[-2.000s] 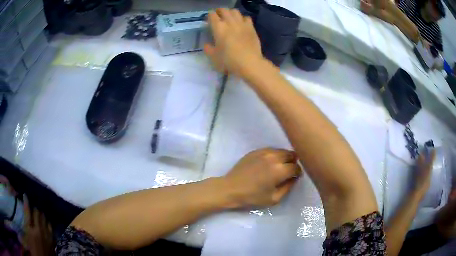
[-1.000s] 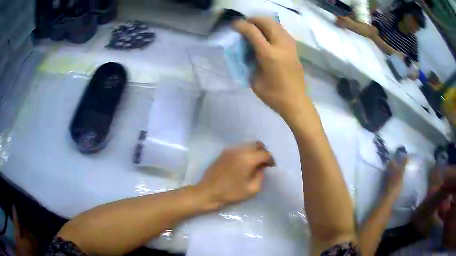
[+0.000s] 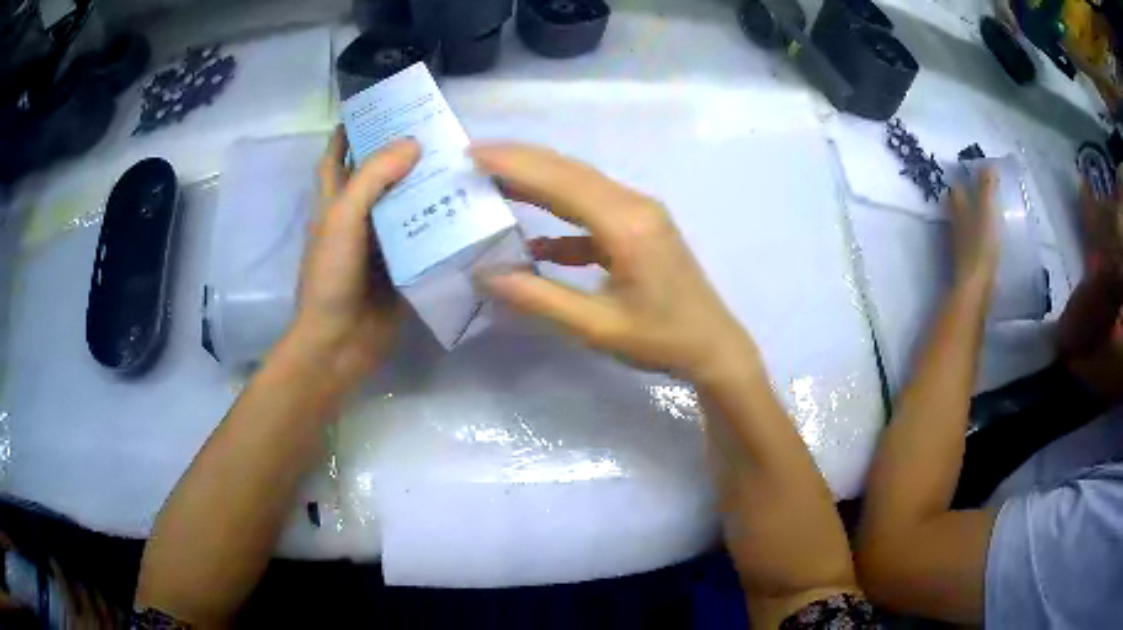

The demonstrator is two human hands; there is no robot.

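Note:
A small white and pale-blue retail carton (image 3: 431,179) with printed text and marks is held up, tilted, above the middle of the bench. My left hand (image 3: 351,252) grips its left side, thumb on the printed face. My right hand (image 3: 616,252) is at its right side and lower end, fingers spread around the edge; the fingertips are blurred, and a finger and thumb appear to touch the carton. A glossy black oblong cover (image 3: 133,265) lies at the left. A translucent housing (image 3: 253,265) lies beside my left hand, partly hidden by it.
A pile of small black star-like parts (image 3: 185,89) lies at the back left. Black cup-like parts (image 3: 462,35) stand along the back, more (image 3: 862,62) at the back right. At right, another person's hands work at a translucent housing (image 3: 1020,240). A white foam sheet (image 3: 542,535) lies at the front edge.
The carton has come from the back of the bench to the middle. My left hand has moved left and taken hold of it. The view has shifted, and the neighbour's sleeve now shows.

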